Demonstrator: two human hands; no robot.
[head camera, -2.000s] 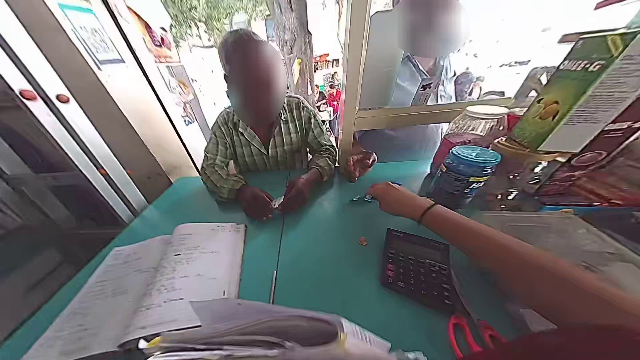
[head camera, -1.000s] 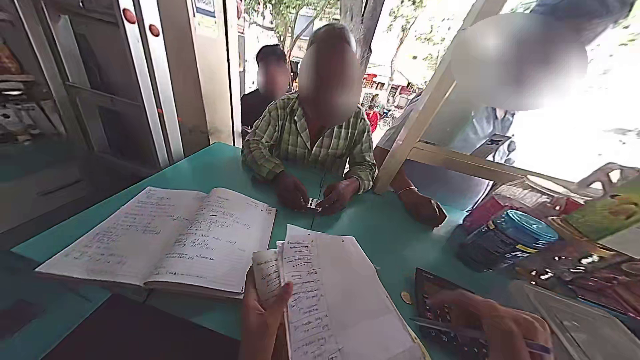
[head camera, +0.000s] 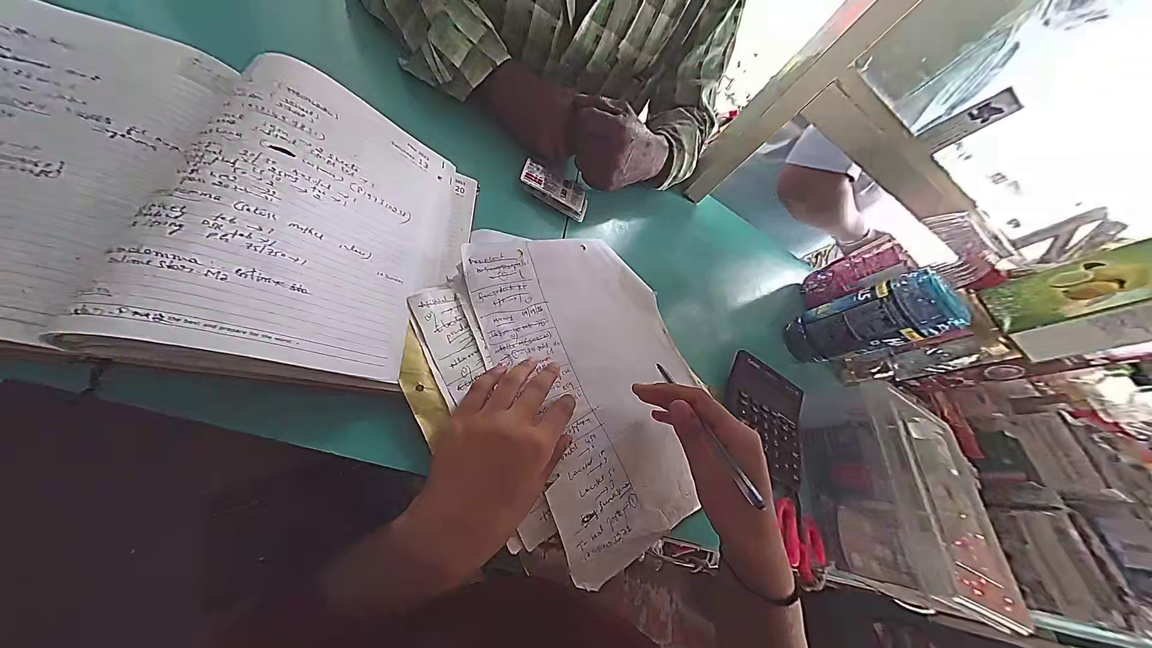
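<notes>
My left hand (head camera: 504, 441) lies with spread fingers on a stack of loose handwritten sheets (head camera: 612, 333) on the green counter. Over the right edge of the sheets, my right hand (head camera: 711, 441) holds a ballpoint pen (head camera: 720, 450) between its fingers. An open ruled notebook (head camera: 342, 243) with handwriting lies to the left of the stack. A black calculator (head camera: 765, 414) is just right of my right hand, and the red-handled scissors (head camera: 801, 540) lie below it. Small printed packs or cards (head camera: 553, 189) rest beyond the sheets.
A person in a checked shirt (head camera: 585, 45) has both hands on the far counter edge (head camera: 747, 225). Another person's arm (head camera: 819, 189) is behind the wooden frame (head camera: 792, 99). A blue jar (head camera: 882, 315), a green box (head camera: 1080, 288) and a clear plastic case (head camera: 900, 504) stand at right.
My left hand has moved from the edge of the papers onto them. My right hand has gone from over the calculator to over the sheets. The view has tilted down.
</notes>
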